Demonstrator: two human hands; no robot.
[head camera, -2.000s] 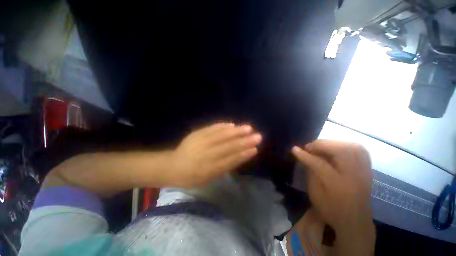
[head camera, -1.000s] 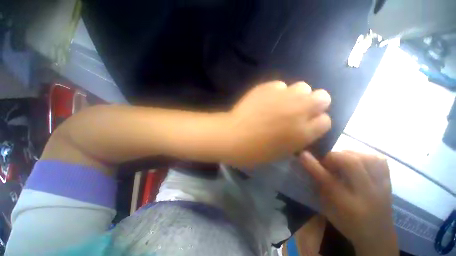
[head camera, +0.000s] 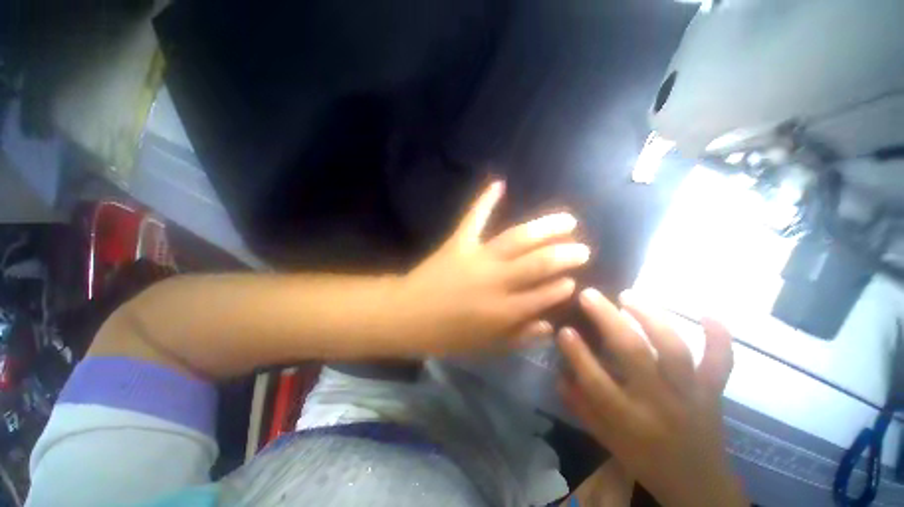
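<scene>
Black cloth (head camera: 337, 129) lies over the table in front of me and reaches its near edge. My left hand (head camera: 510, 272) rests palm down on the cloth near that edge, with its fingers spread. My right hand (head camera: 649, 376) is just to the right, at the cloth's near right corner, with its fingertips bent down at the edge. Whether the right fingers pinch the cloth is hidden. The white sewing machine head (head camera: 793, 59) is at the upper right, with its bright lamp (head camera: 652, 158) beside the cloth.
Blue scissor handles (head camera: 860, 465) lie at the right, by the ruled strip (head camera: 778, 451) along the table's front edge. A grey block (head camera: 825, 287) sits under the machine head. A red basket (head camera: 117, 243) is low at the left.
My left hand has drawn back left from beside my right hand, and its curled fingers have spread. My right hand has shifted slightly left. The machine shows further into view.
</scene>
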